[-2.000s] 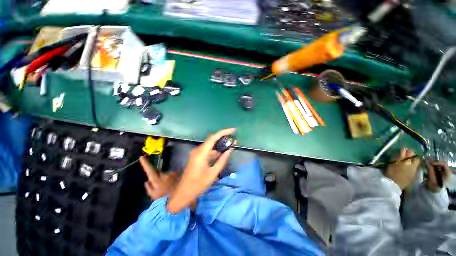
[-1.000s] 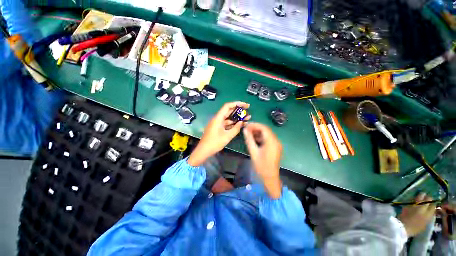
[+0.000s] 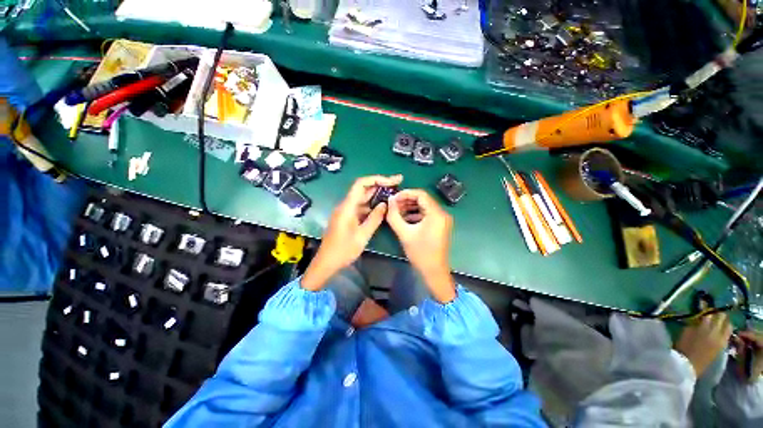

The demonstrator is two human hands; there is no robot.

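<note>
A small black watch body or module is held above the front edge of the green bench. My left hand grips it between thumb and fingers. My right hand meets it from the right, thumb and index finger pinched at its right side. The fingers cover most of the unit, so its face and anything small in the right fingertips cannot be made out.
Cluster of black units left; dark-grey housings behind right. Orange electric screwdriver, thin strip tools, round pot right. White parts box, black component tray left. Another person's hand right.
Since one second ago, my right hand has moved in against the unit beside my left fingers. Earlier, my left hand was lower by the tray and my right hand held a black unit alone.
</note>
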